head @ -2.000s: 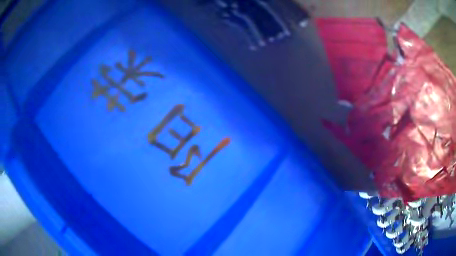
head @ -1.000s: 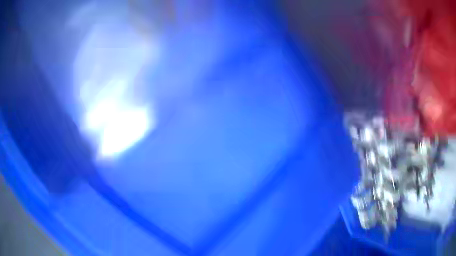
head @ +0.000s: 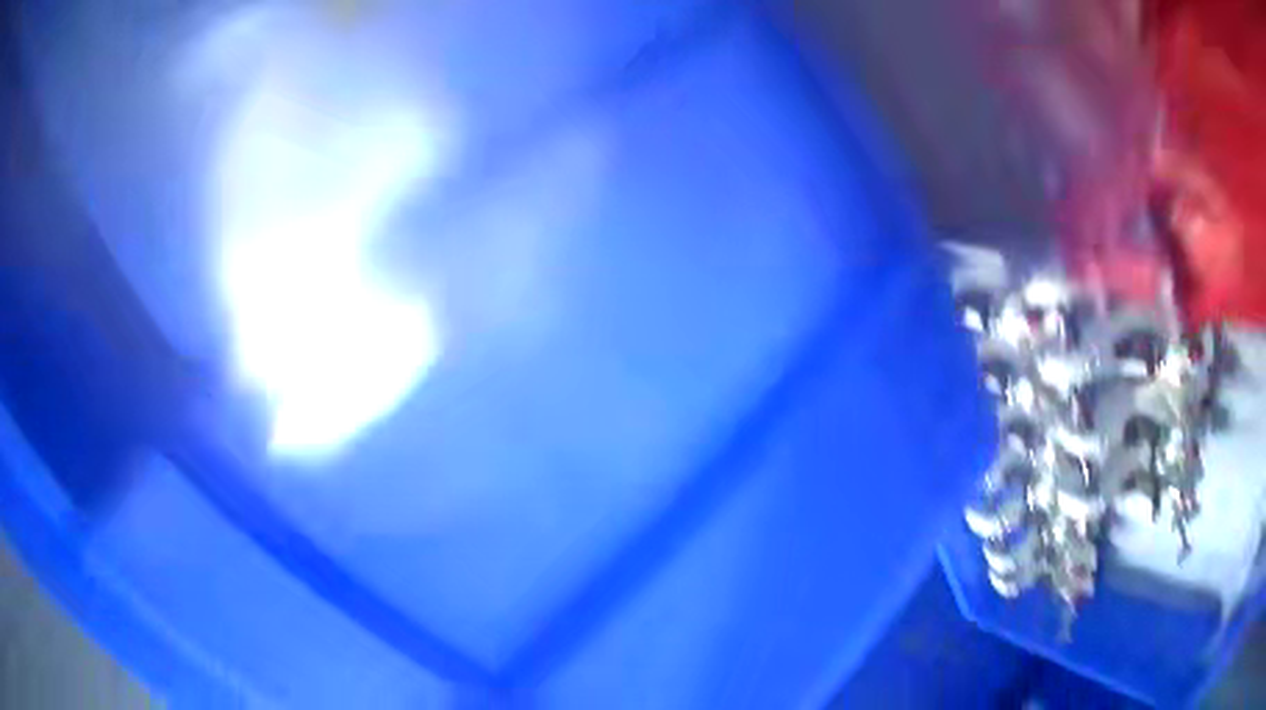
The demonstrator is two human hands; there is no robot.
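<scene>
A large blue plastic tote (head: pixel 667 361) fills most of the view, very close and tilted, with a bright white glare on its left part. Its surface is smooth, with darker ridge lines meeting near the bottom. No hand shows, so I cannot see how the tote is held. Neither my left hand nor my right hand is in the picture.
At the right, silver hardware parts (head: pixel 1048 444) lie in rows in a blue tray (head: pixel 1111 652) with a white liner (head: pixel 1236 486). A blurred red plastic wrap (head: pixel 1222 153) is above them. A grey surface shows between wrap and tote.
The orange handwritten characters have slid out of view at the top, and glare now covers the tote's left part. The silver parts and their tray show more fully, higher in view.
</scene>
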